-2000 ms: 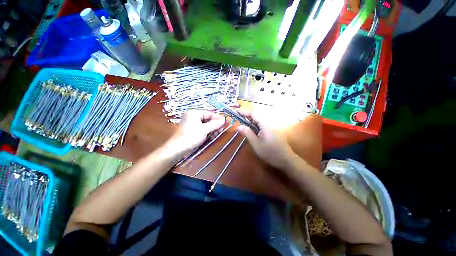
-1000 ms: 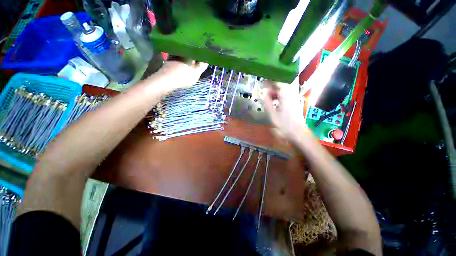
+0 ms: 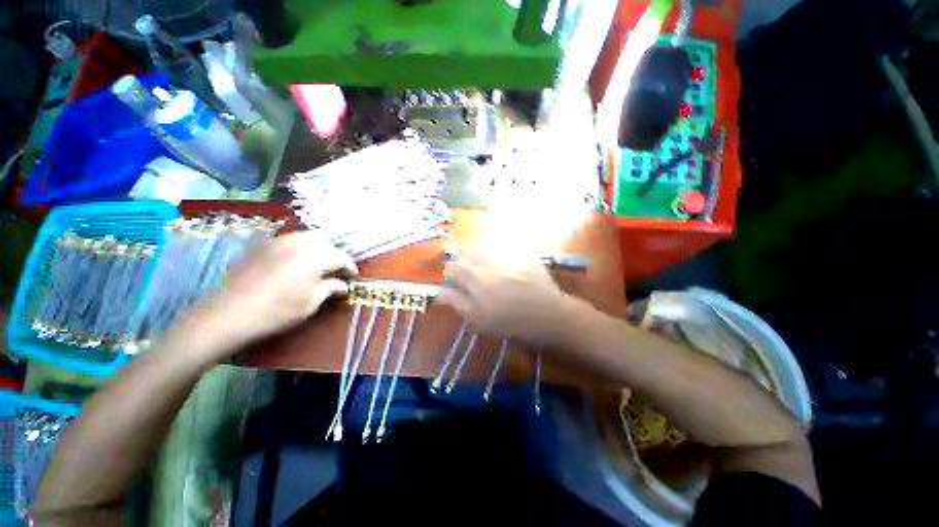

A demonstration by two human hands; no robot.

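Note:
A short bar fixture with gold fittings (image 3: 389,299) lies level between my hands over the reddish-brown board (image 3: 288,354), with several thin leads hanging from it past the board's front edge. My left hand (image 3: 283,283) grips its left end. My right hand (image 3: 505,296) is closed at its right end; the fingertips are blurred. A second bar (image 3: 564,265) shows beyond my right hand, mostly hidden by it, and more leads come out below that hand. A loose pile of pale leads (image 3: 371,196) lies behind the bar.
The green press block (image 3: 412,51) stands above the silver die plate (image 3: 468,185), under strong glare. The control panel box (image 3: 674,232) is right, the white bucket (image 3: 793,381) lower right. Turquoise baskets (image 3: 21,299) of leads, a blue tray (image 3: 77,154) and a bottle (image 3: 201,134) are left.
Both hands have come back from the press to the board's front, now with a bar with gold fittings between them. The bar lying on the board is now partly covered by my right hand.

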